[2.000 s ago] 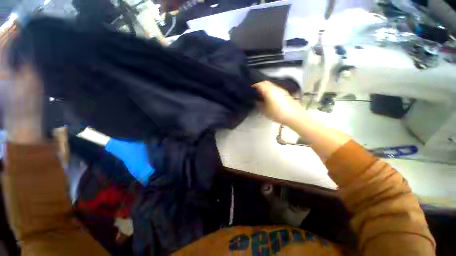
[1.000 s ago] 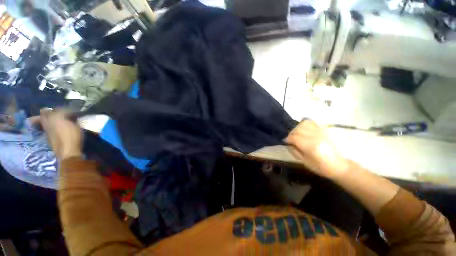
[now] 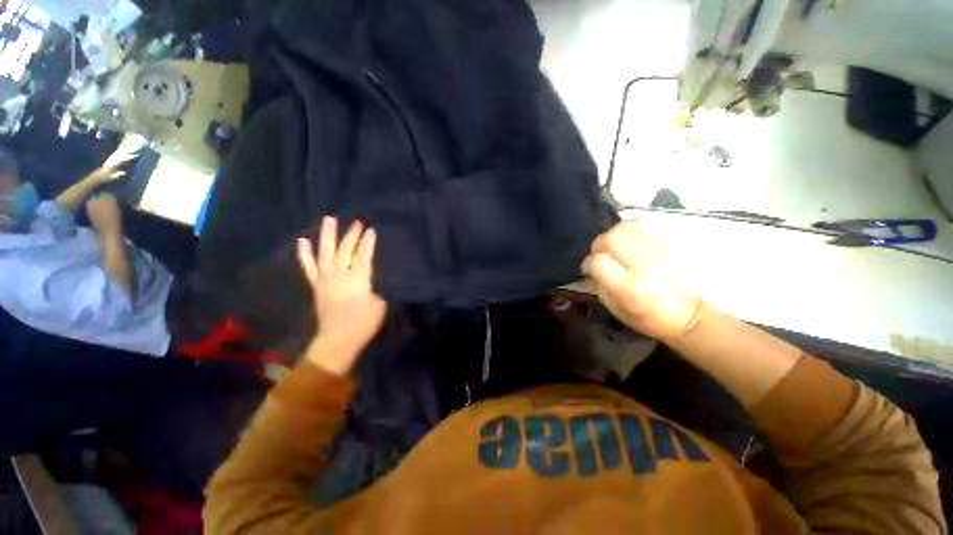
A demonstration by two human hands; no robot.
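A large dark garment (image 3: 491, 225) lies spread over the table's front edge in front of me, with a pocket opening line (image 3: 397, 115) and seams showing. My left hand (image 3: 343, 287) lies on the garment near its lower edge, fingers spread and pointing away from me, not gripping. My right hand (image 3: 640, 277) is closed on the garment's lower right corner at the table edge. The fingertips of my right hand are partly hidden against the cloth.
A white sewing machine's needle area (image 3: 758, 84) is at the upper right. Blue-handled thread snips (image 3: 883, 232) and a dark pad (image 3: 883, 105) lie on the white table (image 3: 773, 277). A person in a light shirt (image 3: 78, 266) sits at the left by a cream machine (image 3: 172, 99).
The garment has been turned and spread flatter across the table edge. My left hand has come in from the far left, let go of the cloth and now lies on it. My right hand keeps its hold.
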